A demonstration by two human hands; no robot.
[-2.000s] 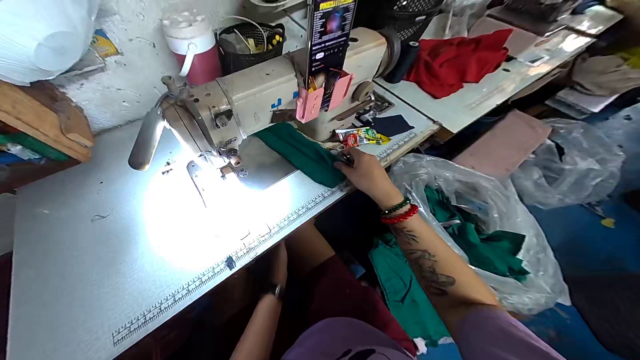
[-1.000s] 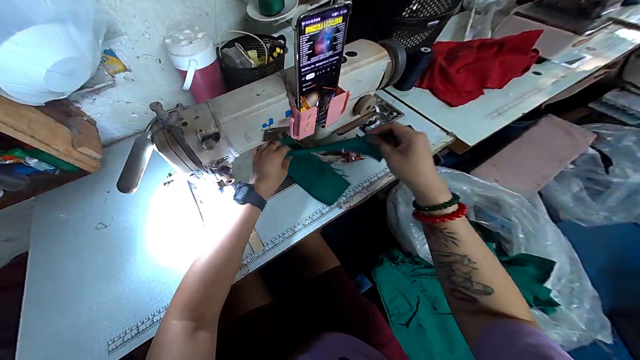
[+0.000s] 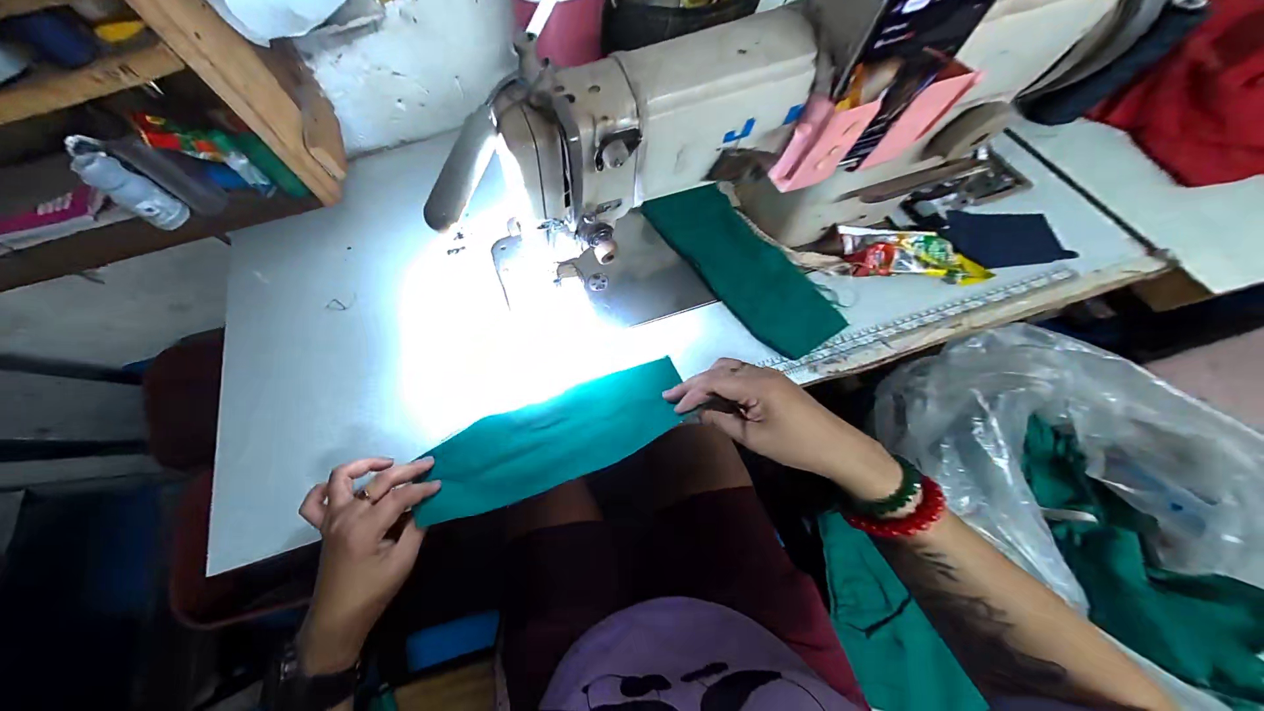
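Note:
A green strip of fabric [image 3: 553, 434] is stretched flat between my hands along the front edge of the sewing table. My left hand [image 3: 370, 518] pinches its left end, and my right hand [image 3: 755, 410] pinches its right end. Behind the strip stands an industrial sewing machine [image 3: 711, 94], its needle area brightly lit by a lamp. Another green fabric piece [image 3: 746, 267] lies on the table to the right of the needle area, beside the machine's base.
A pink holder [image 3: 839, 128] with a phone is on the machine. Colourful wrappers [image 3: 904, 254] and a dark fabric scrap [image 3: 1007, 238] lie at right, above a measuring tape [image 3: 938, 316]. A plastic bag [image 3: 987, 395] with green fabric hangs beside the table. Wooden shelves [image 3: 227, 89] stand left.
Both hands have moved from beside the machine's base to the table's front edge, now with a green strip spread between them. One green piece stays by the machine. The view has shifted closer.

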